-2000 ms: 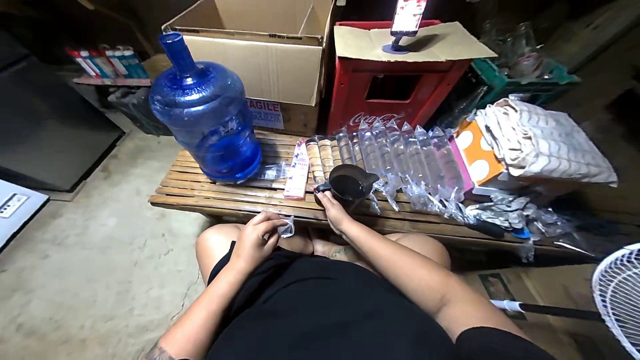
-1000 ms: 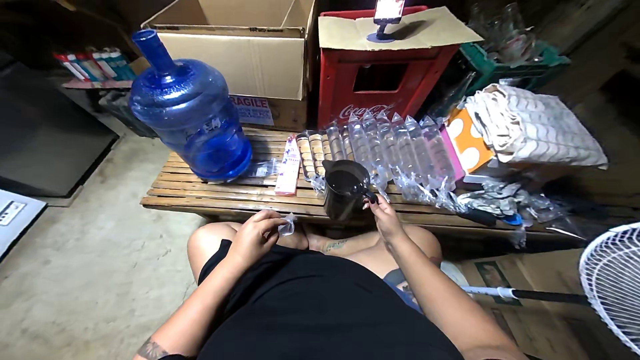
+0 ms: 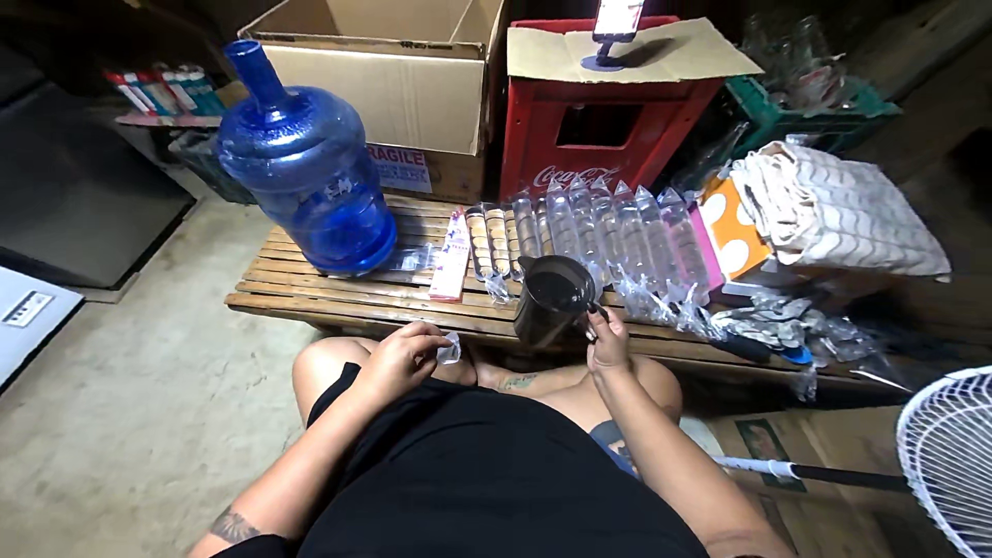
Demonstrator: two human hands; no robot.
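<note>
My right hand [image 3: 609,341] grips the handle of a dark translucent pitcher [image 3: 552,302], which is upright near the front edge of the bamboo bench [image 3: 287,288]; whether its base touches the bench is hidden. The pitcher seems to hold liquid. Over my lap, my left hand [image 3: 404,358] pinches a small clear plastic bag [image 3: 449,349] between its fingers. Behind the pitcher lies a row of clear plastic bags filled with clear liquid [image 3: 629,240]. Left of them are a few narrow tubes with tan contents [image 3: 496,240] and a pink-and-white packet [image 3: 451,260].
A large blue water jug [image 3: 310,170] stands at the bench's left. Behind are an open cardboard box [image 3: 387,93] and a red plastic crate [image 3: 535,116] carrying a phone on a stand [image 3: 618,19]. Folded cloth [image 3: 841,209] lies at right, above a white fan [image 3: 953,457].
My right hand has moved from the pitcher's near left side to its handle at the right. The pitcher has turned, and its spout now points left. My left hand still holds the small bag.
</note>
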